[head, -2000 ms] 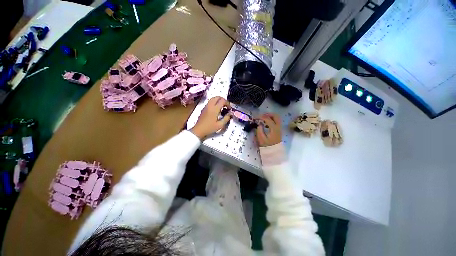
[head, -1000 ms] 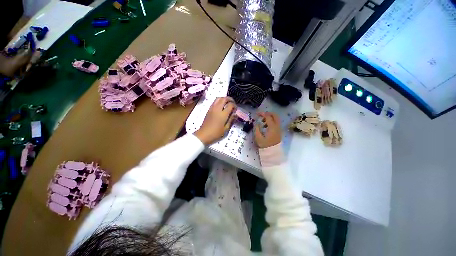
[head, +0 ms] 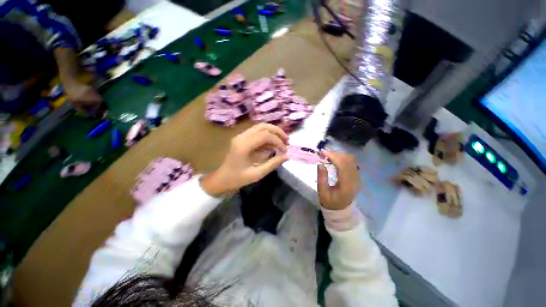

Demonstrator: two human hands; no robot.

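Note:
A pink housing (head: pixel 304 154) is held up between my two hands, above the front edge of the white perforated work plate (head: pixel 307 176). My left hand (head: pixel 254 157) grips its left end between thumb and fingers. My right hand (head: pixel 339 178) pinches its right end. A small dark part shows along the housing's upper side; the view is blurred, so its details cannot be told. The black extraction nozzle (head: pixel 357 119) is behind my hands. The black locating blocks on the plate cannot be made out.
A loose heap of pink housings (head: pixel 263 101) and a neat group (head: pixel 160 180) lie on the brown bench (head: pixel 78 240). Tan housings (head: pixel 449 198) lie on the machine table, near the control panel (head: pixel 492 160). Another person's hand (head: pixel 85 98) is over the green belt at left.
The housing has been lifted off the plate and is now held in both hands, nearer me. The camera view has turned and shifted left, bringing another person's arm into view.

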